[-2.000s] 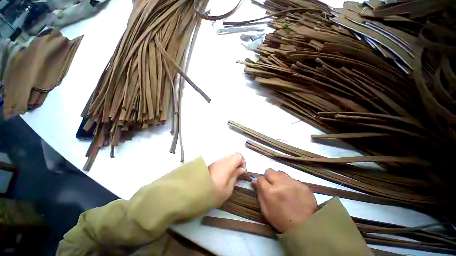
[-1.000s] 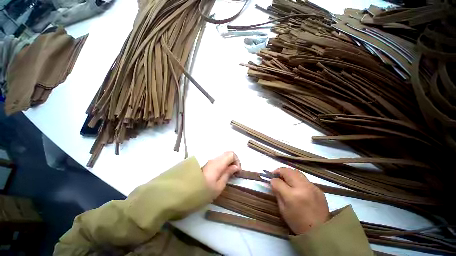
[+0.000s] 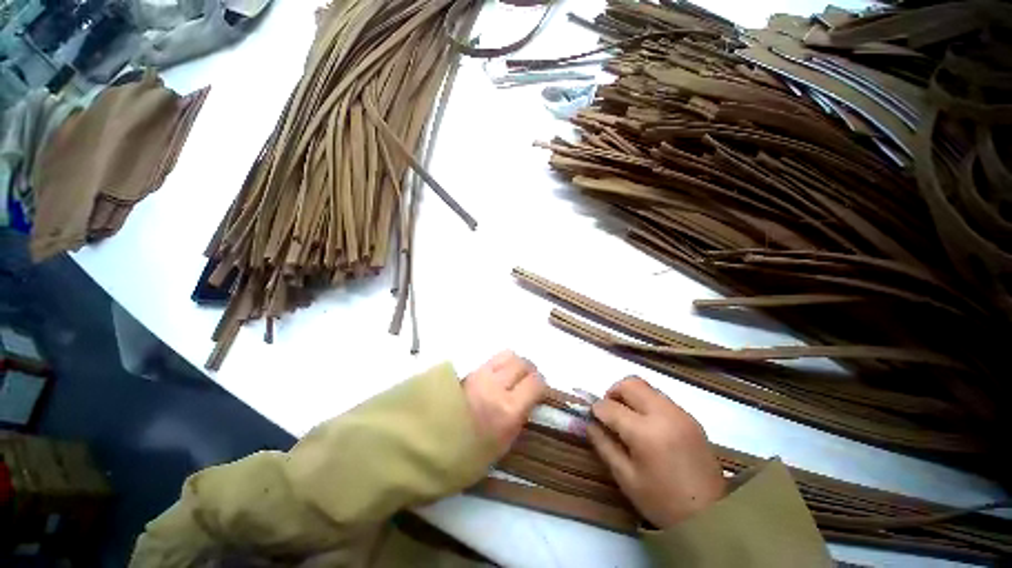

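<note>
My left hand (image 3: 505,397) pinches the end of a brown strap (image 3: 564,396) over the near part of the white table. My right hand (image 3: 657,449) is just right of it, its fingertips closed on a small pale metal tool (image 3: 583,406), mostly hidden, only its tip showing at the strap. A whitish strip with a pinkish spot shows between the two hands; I cannot tell whether it is the strap's other face. Several flat brown straps (image 3: 566,464) lie under both hands and run off to the right.
A row of loose straps (image 3: 666,346) lies beyond my right hand. A large dark strap heap (image 3: 755,178) fills the right. A fanned strap bundle (image 3: 333,166) lies at upper left over a dark flat object (image 3: 209,284). Wide brown pieces (image 3: 105,166) lie at the table's far left edge.
My hands have come closer together than one second ago. The whitish strip now shows between them. The tool tip has moved slightly left and down.
</note>
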